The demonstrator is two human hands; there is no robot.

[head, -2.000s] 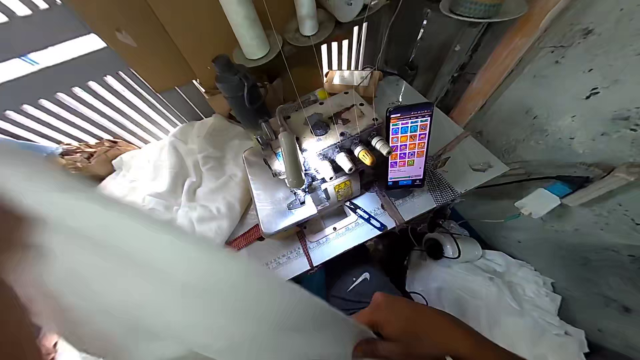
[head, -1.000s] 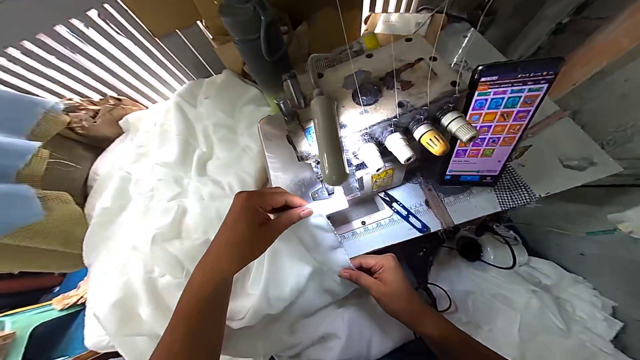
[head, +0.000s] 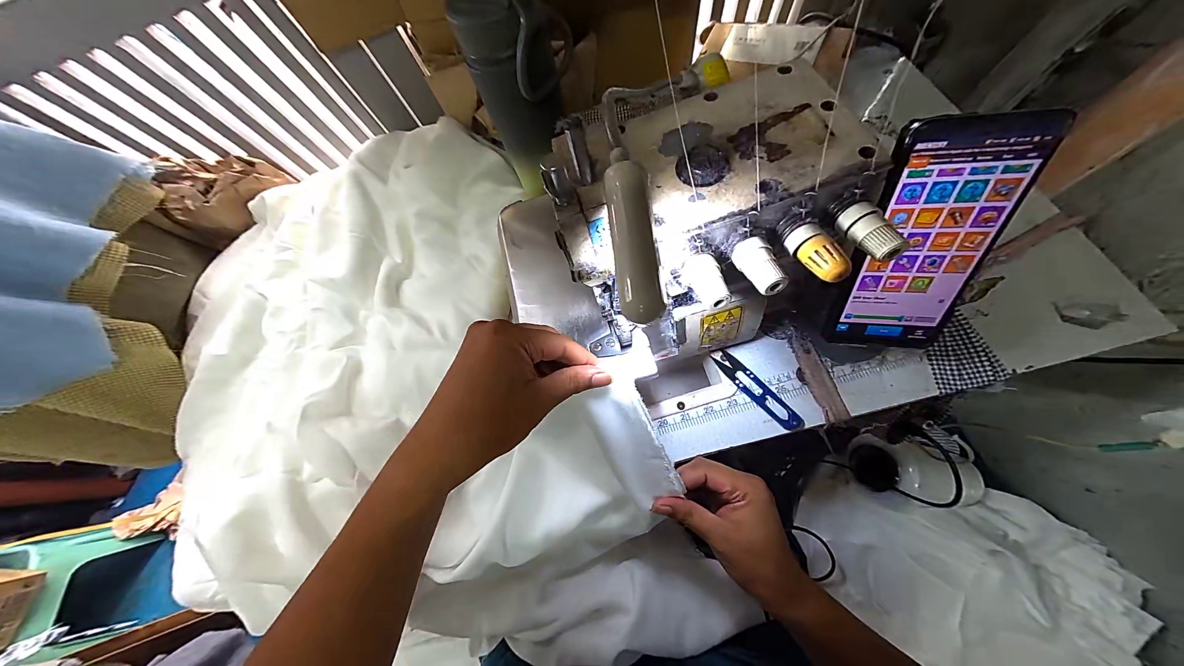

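Note:
White fabric [head: 351, 305] lies in a large heap over the left of the table, with one edge running up to an overlock sewing machine [head: 731, 157]. My left hand [head: 527, 379] pinches the fabric edge between thumb and fingers, just in front of the presser foot [head: 610, 344]. Lower right, my right hand [head: 726, 518] pinches the same edge near a corner. The edge between the hands looks fairly straight and slightly frayed. The machine's lamp lights the needle area. Blue thread snips [head: 758, 390] lie on the table beside the machine's base.
A smartphone [head: 943, 231] stands propped at the machine's right. A ruler tape [head: 703, 416] runs along the table edge. More white cloth [head: 962, 564] lies below right, near a motor-like white part with a black cable [head: 916, 467]. Blue cloth [head: 55, 268] hangs at left.
Two seconds ago the fabric was spread across the view, with the right hand at its lower edge. The fabric has since come down beside the machine, and both hands hold its edge. The view has moved closer.

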